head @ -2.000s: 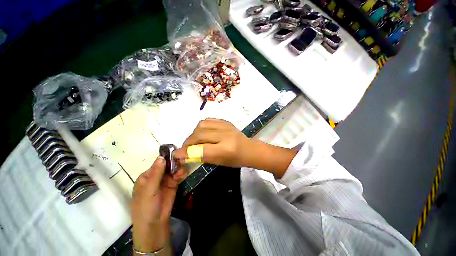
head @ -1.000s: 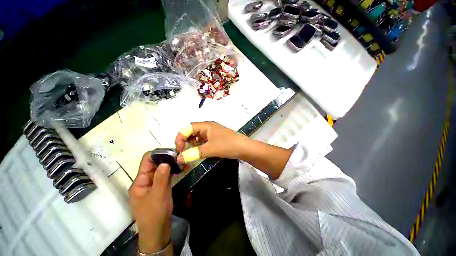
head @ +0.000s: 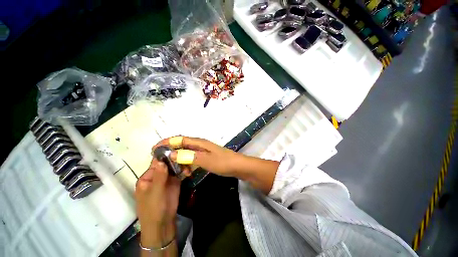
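Note:
A dark watch case [head: 166, 156] with a silver-grey rim is held in both hands over the near edge of the work sheet [head: 135, 128]. My left hand [head: 156, 188] grips it from below with thumb and fingers. My right hand [head: 198, 154], with pale yellow finger cots on two digits, has its fingertips on the case's upper right side. The fingers hide much of the case. I cannot tell whether a small part is between the right fingertips. A pile of red, white and copper flex parts [head: 224, 79] lies beyond the hands.
A white tray [head: 45, 201] at left holds a row of cases on edge [head: 63, 156]. Clear bags [head: 75, 100] lie behind the sheet. A dark pointed item [head: 206, 102] lies by the pile. A white tray [head: 331, 85] at upper right holds jumbled cases. Spare trays [head: 296, 131] are at right.
The case has been turned in my left hand. My right hand has moved left, and its cotted fingers, apart a second ago, are now on the case. The view has shifted slightly.

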